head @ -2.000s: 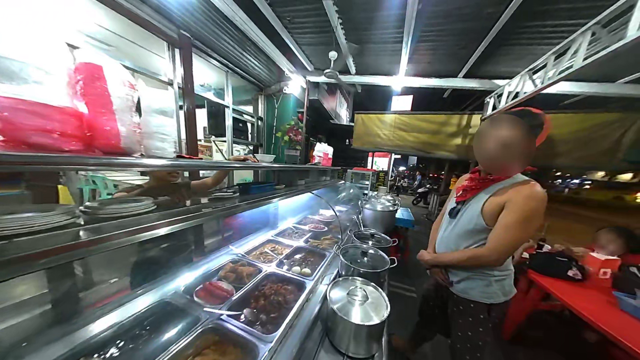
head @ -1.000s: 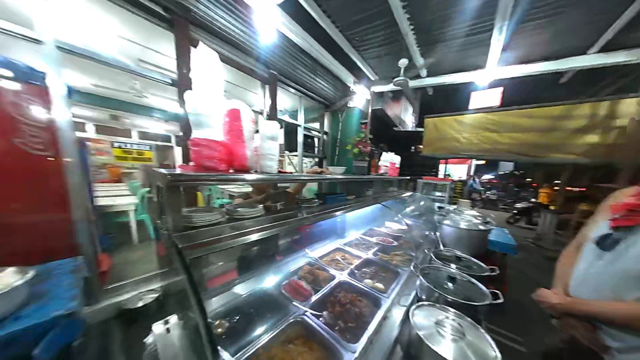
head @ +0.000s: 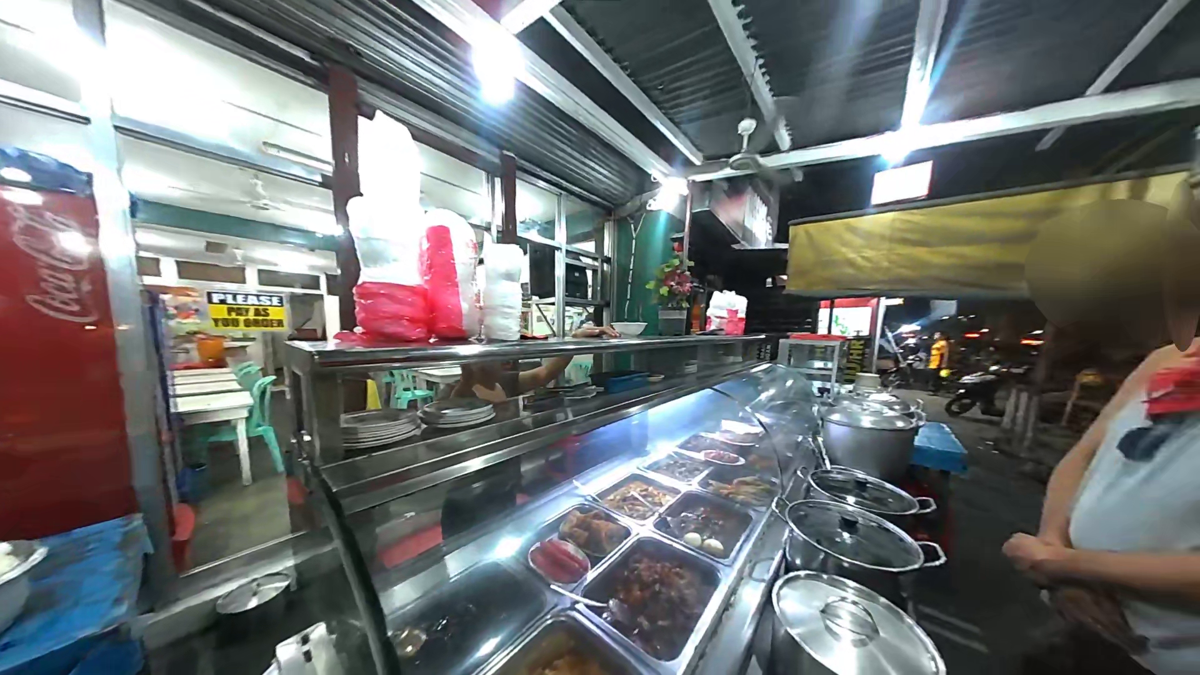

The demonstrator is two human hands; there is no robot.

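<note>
Neither of my hands shows in the head view. A lit glass-fronted food counter runs away from me, with a tray of dark stewed meat [head: 656, 595] and a metal serving spoon [head: 600, 602] lying across its edge. Beside it are a tray of fried pieces [head: 591, 530], a red item in a dish [head: 560, 561] and a tray with eggs in sauce [head: 703, 532]. Along the counter's right side stand a lidded metal pot [head: 853, 628], a pot with a glass lid [head: 851, 534] and a large pot [head: 870, 441].
A person [head: 1125, 506] stands at the right with hands together. Stacked plates [head: 457, 412] sit on the counter's shelf, below wrapped containers [head: 391, 309]. Another person's arm [head: 544, 375] shows behind the shelf. At the left are a red cooler [head: 61, 356] and a blue-covered table [head: 80, 581].
The view has swung left, bringing in the red cooler and blue-covered table. The standing person now shows at the right edge, hands still together.
</note>
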